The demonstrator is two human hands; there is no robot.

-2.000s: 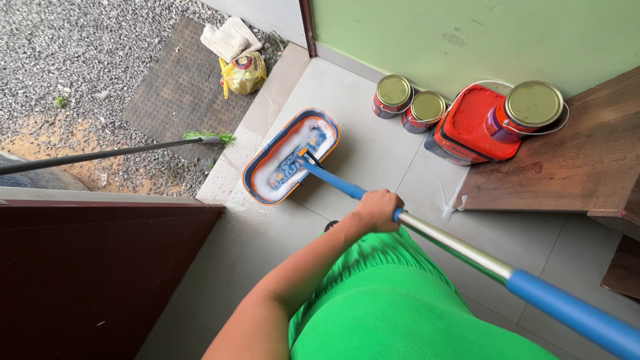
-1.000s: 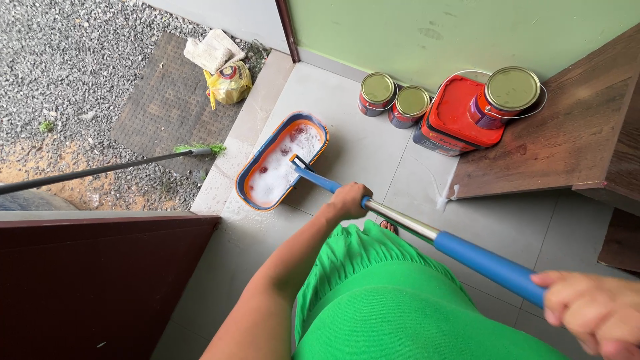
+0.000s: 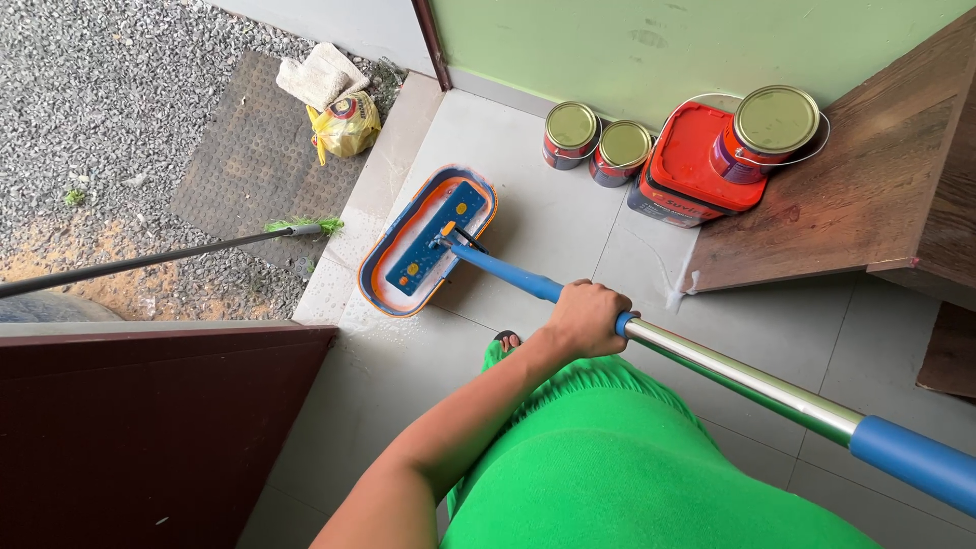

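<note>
My left hand (image 3: 591, 319) is closed around the blue lower part of a flat mop's handle (image 3: 747, 372), whose metal tube and blue grip run off to the lower right. The mop's blue rectangular head (image 3: 436, 238) lies in an oval blue and orange bucket (image 3: 371, 268), over whitish sudsy water. The bucket stands on the tiled floor by the doorway. My right hand is out of view.
Several paint cans (image 3: 572, 126) and a red-lidded paint tub (image 3: 690, 156) stand along the green wall. Wooden panels (image 3: 823, 183) are at right, a dark red door (image 3: 145, 412) at lower left. Outside are a rubber mat (image 3: 229, 160), yellow bag (image 3: 347, 126), cloth (image 3: 322, 75) and broom (image 3: 191, 255).
The mop's flat blue head now shows at the top of the bucket, where foam covered the water one second ago. My right hand, in view then at the handle's blue grip, is out of view.
</note>
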